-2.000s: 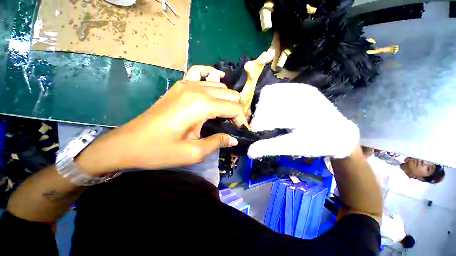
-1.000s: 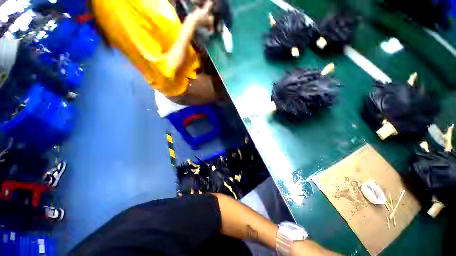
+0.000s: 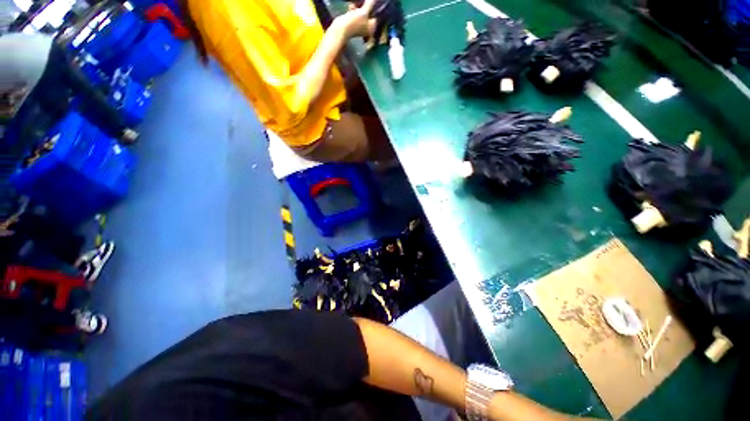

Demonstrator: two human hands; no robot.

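Neither hand shows. My left forearm with a bracelet at the wrist reaches to the bottom edge, which cuts the hand off. My right arm is out of the picture. A tan cardboard mat [image 3: 576,353] with brown stains lies on the green bench [image 3: 526,238]. On it are a small whitish dish [image 3: 621,316] and several thin pale sticks [image 3: 655,341]. A black spiky piece [image 3: 711,284] with beige ends lies at the right, beside the mat. Another black piece [image 3: 670,182] lies behind the mat, and a third [image 3: 523,150] lies further left.
Two more black pieces [image 3: 493,56] lie at the far end. A person in yellow [image 3: 267,62] sits at the bench edge on a blue stool [image 3: 333,197], a hand on a black piece. Black pieces fill a crate below [image 3: 354,279]. Blue crates [image 3: 74,160] and a red stool [image 3: 41,288] stand left.
The view has swung from both hands working on a black piece to along the bench. Both hands have left the picture. Since one second ago it has shifted only slightly.
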